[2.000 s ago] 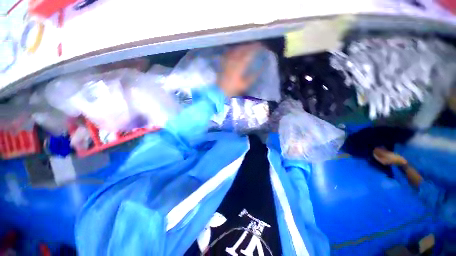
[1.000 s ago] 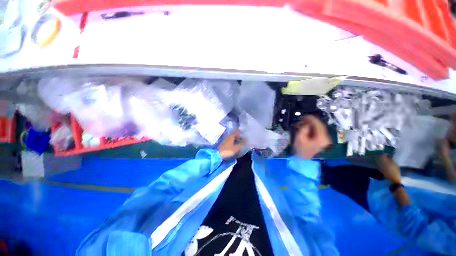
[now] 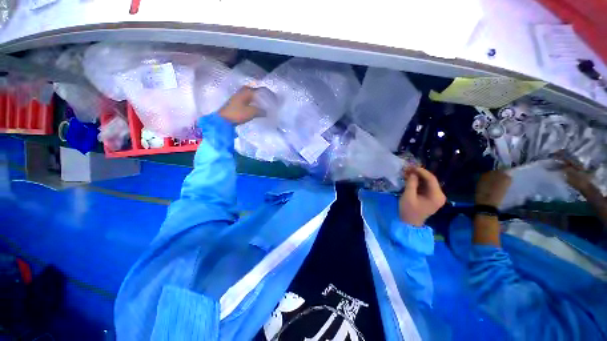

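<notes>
My left hand (image 3: 241, 106) is over the heap of bubble bags (image 3: 303, 90) on the lower shelf, with its fingertips at a bag; whether they grip it I cannot tell. My right hand (image 3: 420, 195) pinches the right end of a clear plastic bag (image 3: 367, 158) close in front of my chest. Small parts seem to be in that bag, but they are unclear. A small white paper label (image 3: 314, 148) lies on a bag to its left. A flat, dull bag (image 3: 385, 103) lies behind the held bag.
Black plastic parts (image 3: 436, 136) and white plastic parts (image 3: 532, 136) lie to the right, below a yellow paper sheet (image 3: 489, 91). Another person's hands (image 3: 492, 188) hold a bag at the far right. A red parts bin (image 3: 133, 136) is at the left. The white bench top (image 3: 299, 23) runs above.
My left hand has moved left and away from me, from the middle bag to the bubble bag heap. My right hand, blurred over the black parts before, is now at the clear bag's right end.
</notes>
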